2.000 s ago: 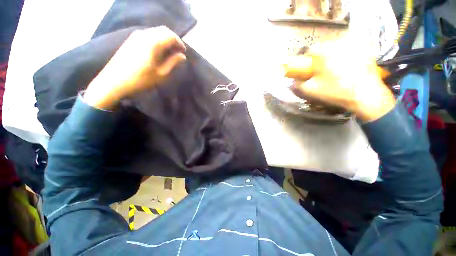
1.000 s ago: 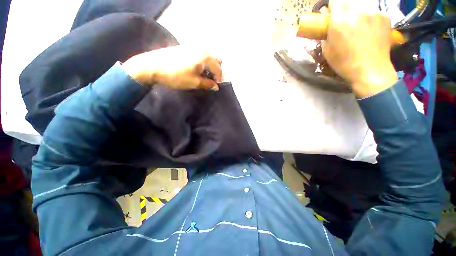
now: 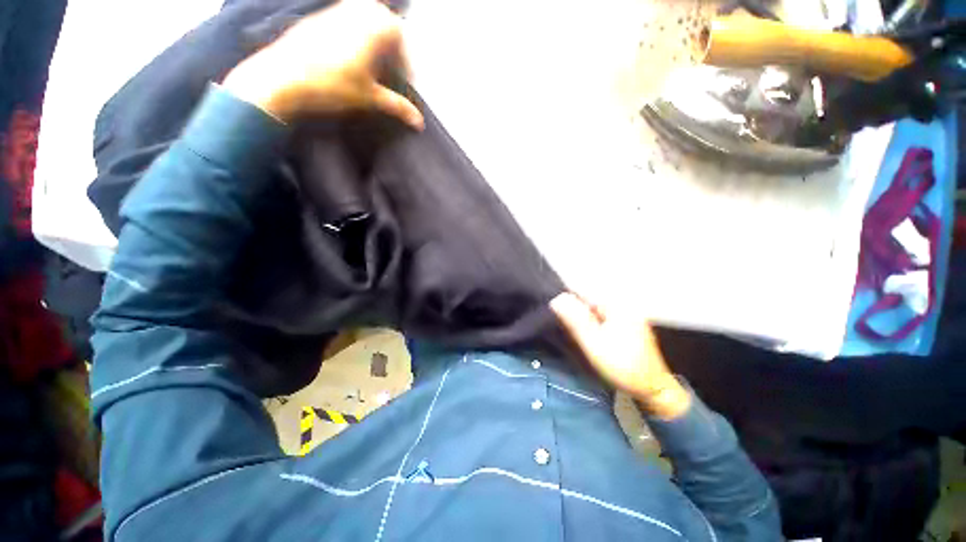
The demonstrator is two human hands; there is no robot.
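A dark garment (image 3: 455, 222) lies over the left of the white-covered table and down to my front, with a fold opening showing a short white thread. My left hand (image 3: 344, 69) holds the garment near its far edge, fingers curled and partly hidden. My right hand (image 3: 609, 344) is at the garment's near right corner, with its fingertips on the cloth edge. The iron (image 3: 752, 116) stands on the table at the right with no hand on it. Its yellow-brown handle (image 3: 805, 48) is on top.
The white table cover (image 3: 678, 254) has brown specks near the iron. A blue tray (image 3: 919, 323) with maroon strips (image 3: 884, 244) is at the right end. A dark hose or cable (image 3: 937, 53) runs behind the iron. Yellow-black floor tape (image 3: 307, 426) shows below.
My right hand has let go of the iron handle and moved down left to the garment's near corner. My left hand has moved up and left from the cloth edge.
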